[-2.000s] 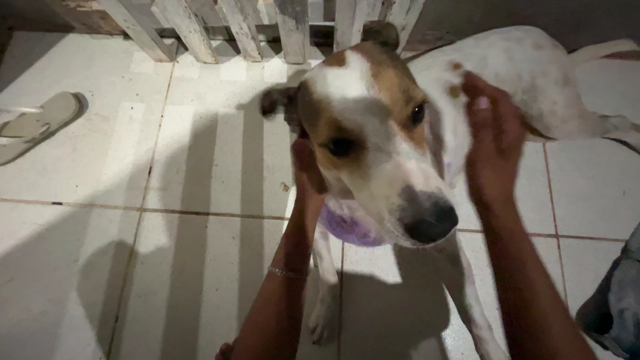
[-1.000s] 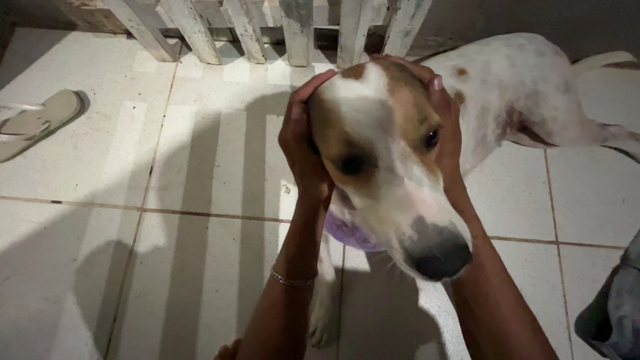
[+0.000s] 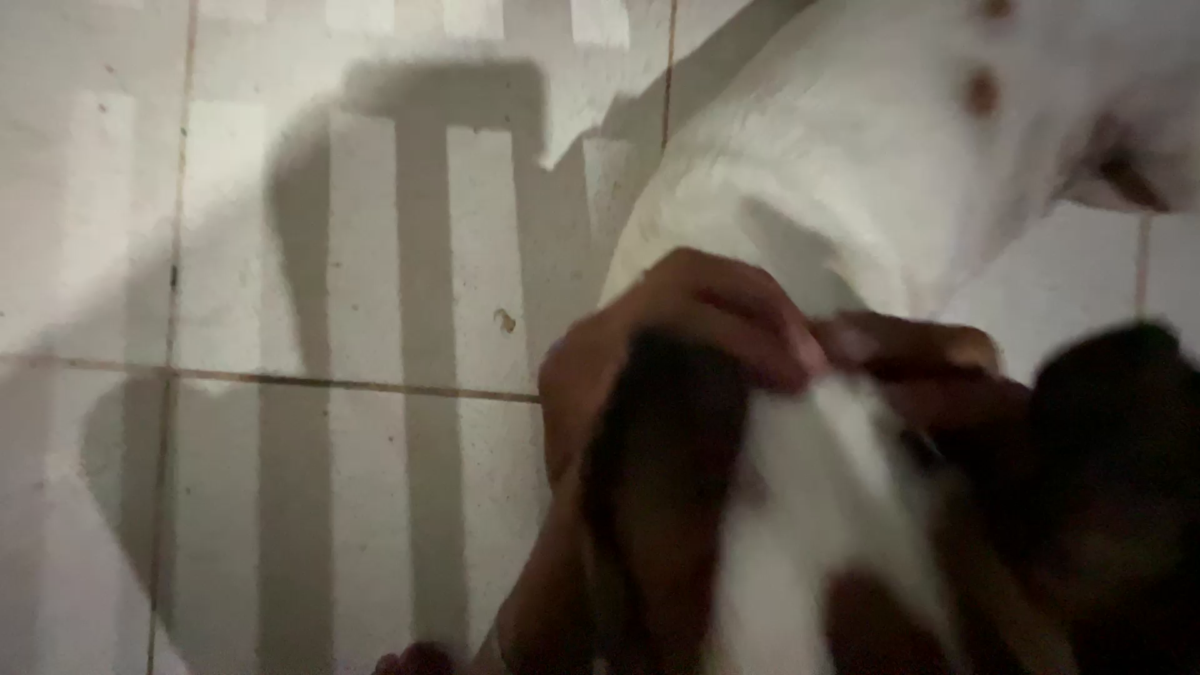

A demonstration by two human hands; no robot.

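The white and brown dog (image 3: 806, 525) has its blurred head close below the camera, at the lower right. Its white back (image 3: 844, 159), with brown spots, stretches toward the upper right. My left hand (image 3: 684, 319) is bent over the back of the dog's head or neck, fingertips pointing right. Opposite it, my right hand (image 3: 928, 366) rests at the neck with its fingers toward the left one, partly hidden by the dog's dark ear. The fingertips of both hands nearly meet. Blur and shadow hide whether they pinch fur or anything else.
White floor tiles (image 3: 366, 525) with dark grout lines lie under the dog and to the left. Striped shadows and a large shadow of the arms and head fall across them. A small bit of debris (image 3: 504, 321) is on the floor. Part of a toe or finger shows at the bottom edge.
My hands have moved from the sides of the dog's head to behind it, at the neck. The dog's head is now much nearer the camera. The view has shifted, and the sandal and slats are out of it.
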